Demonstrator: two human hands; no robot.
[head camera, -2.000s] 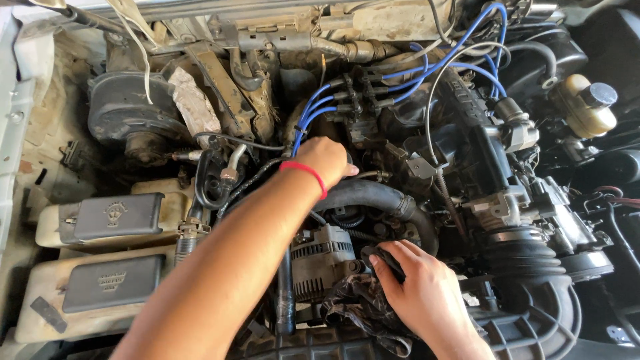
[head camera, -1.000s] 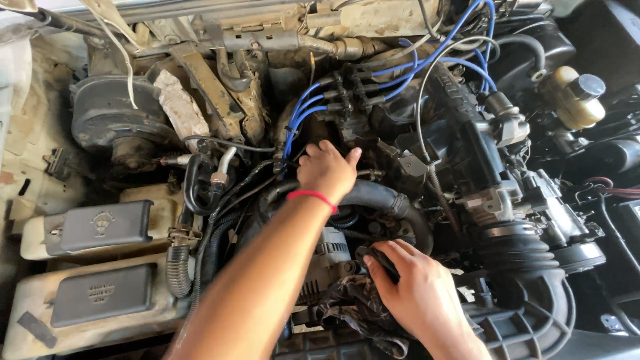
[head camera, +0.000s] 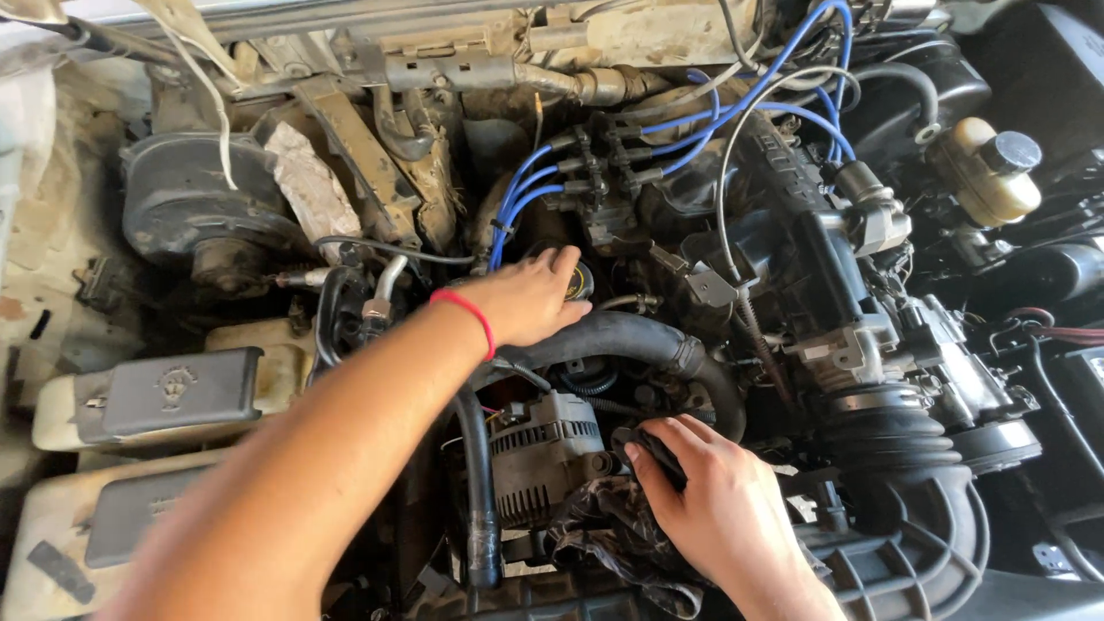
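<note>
My left hand (head camera: 536, 297), with a red band at the wrist, reaches over the engine and rests on a round black cap with yellow markings (head camera: 581, 282), partly hidden by the fingers. Just behind it run blue spark plug wires (head camera: 517, 203); a thick black radiator hose (head camera: 612, 338) passes in front. Near the front, my right hand (head camera: 711, 483) grips a dark cloth (head camera: 604, 535) that hangs down beside the alternator (head camera: 545, 444). What lies under the right palm is hidden.
Two whitish plastic reservoirs with dark lids (head camera: 183, 395) stand at the left, below a round black blower housing (head camera: 203, 194). A ribbed air intake duct (head camera: 888, 431) curves at the right. A fluid reservoir with a dark cap (head camera: 983, 177) sits at the back right.
The left hand has shifted a little on the engine, and the round cap with yellow markings now shows beside its fingers. The right hand stays on the dark cloth by the alternator.
</note>
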